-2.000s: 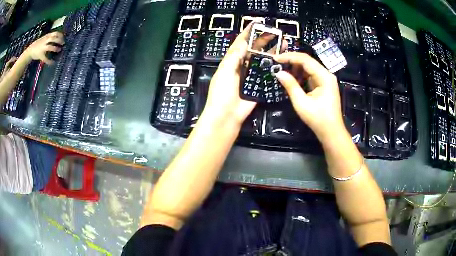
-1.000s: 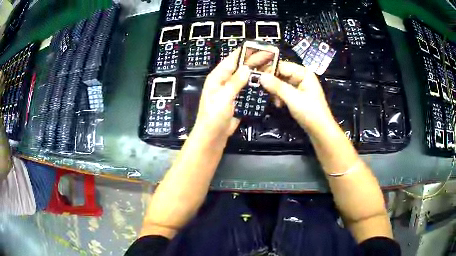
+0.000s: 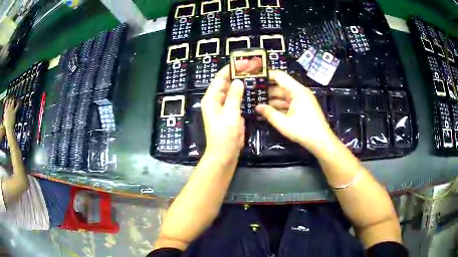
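A fitted housing [image 3: 249, 80], black with a pale gold window border and white numerals below, is held upright over the blister tray. My left hand [image 3: 221, 113] grips its left side, with the thumb beside the navigation key. My right hand [image 3: 289, 105] is at its lower right, fingers on the edge and thumb tip on the numerals. Fingers show through the open window. The black blister tray [image 3: 351, 103] lies beneath, with fitted housings [image 3: 173, 123] in rows at its left. Loose keypads [image 3: 321, 65] lie in a heap at its upper right.
Long keypad stacks [image 3: 83, 100] stand at the left on the green surface. Neighbouring trays [image 3: 442, 85] lie at far right and far left. Another person's arm [image 3: 15, 150] is at far left, above a red stool [image 3: 90, 213].
The keypad has gone from being held between my right fingers to lying in the housing below the window. My right thumb has moved down from the navigation key to the numerals.
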